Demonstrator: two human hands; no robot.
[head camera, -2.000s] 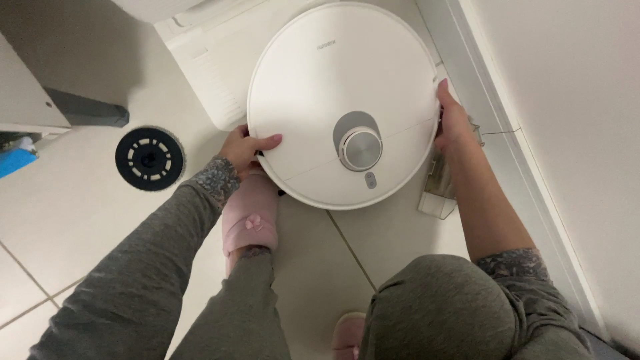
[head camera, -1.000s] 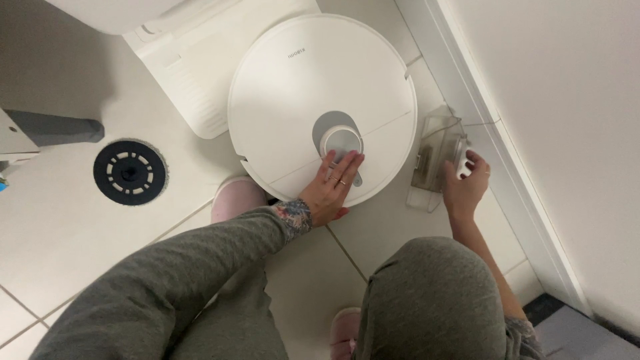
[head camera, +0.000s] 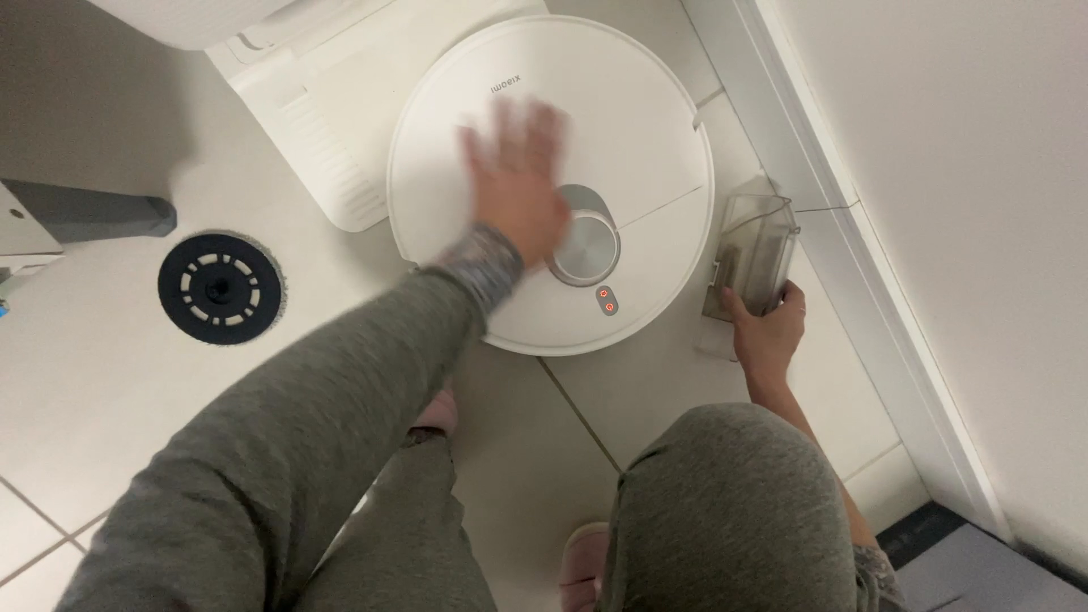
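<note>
A round white Xiaomi robot vacuum (head camera: 646, 136) lies top side up on the floor tiles, its two small buttons lit red. Over its lid is my left hand (head camera: 518, 187), blurred by motion, fingers spread and holding nothing; whether it touches the lid cannot be told. Beside the vacuum's right edge, my right hand (head camera: 769, 336) grips the near end of a clear, smoky plastic dustbin (head camera: 756, 246). A round dark mop-pad disc (head camera: 219, 289) with a pale fringe lies on the tiles at the left.
A white dock base (head camera: 314, 153) with a ribbed ramp adjoins the vacuum at the upper left. A grey furniture leg (head camera: 110, 212) stands at the left. Along the right runs a wall with a baseboard (head camera: 816, 127). A grey and black object (head camera: 977, 552) lies at the lower right.
My left hand has moved from the round turret up over the lid. My right hand, at the vacuum's rim two seconds ago, now holds the dustbin. The vacuum's buttons have lit red.
</note>
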